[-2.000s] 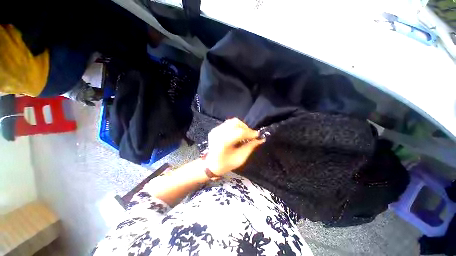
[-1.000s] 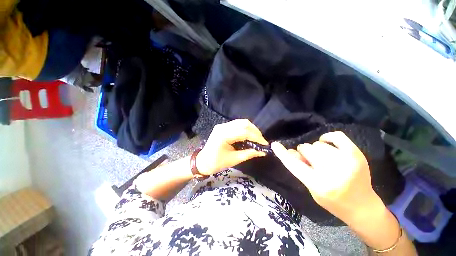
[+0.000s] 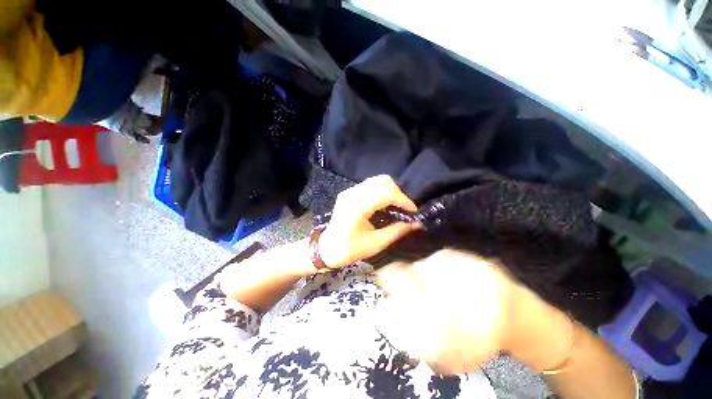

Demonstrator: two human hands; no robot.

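Observation:
A black speckled garment [image 3: 539, 226] with smooth dark lining [image 3: 375, 109] lies over my lap and hangs below the table edge. My left hand [image 3: 363, 226] pinches its trimmed edge [image 3: 429, 213], a narrow black strip with bright flecks. My right hand [image 3: 449, 308] is blurred, below and right of the strip, away from the edge and close to my body. Its fingertips are washed out, so I cannot tell whether they hold anything. No needle or thread is visible.
The white table [image 3: 546, 54] runs across the top right with a bluish item [image 3: 667, 58] on it. A blue basket [image 3: 161, 187] with dark garments stands at left. A red stool [image 3: 70, 153] is at far left, a purple stool [image 3: 660, 327] at right. A person in yellow [image 3: 35, 74] is upper left.
My right hand came into view, reached the trimmed edge beside my left hand, then drew back down toward my body. My left hand still pinches the edge.

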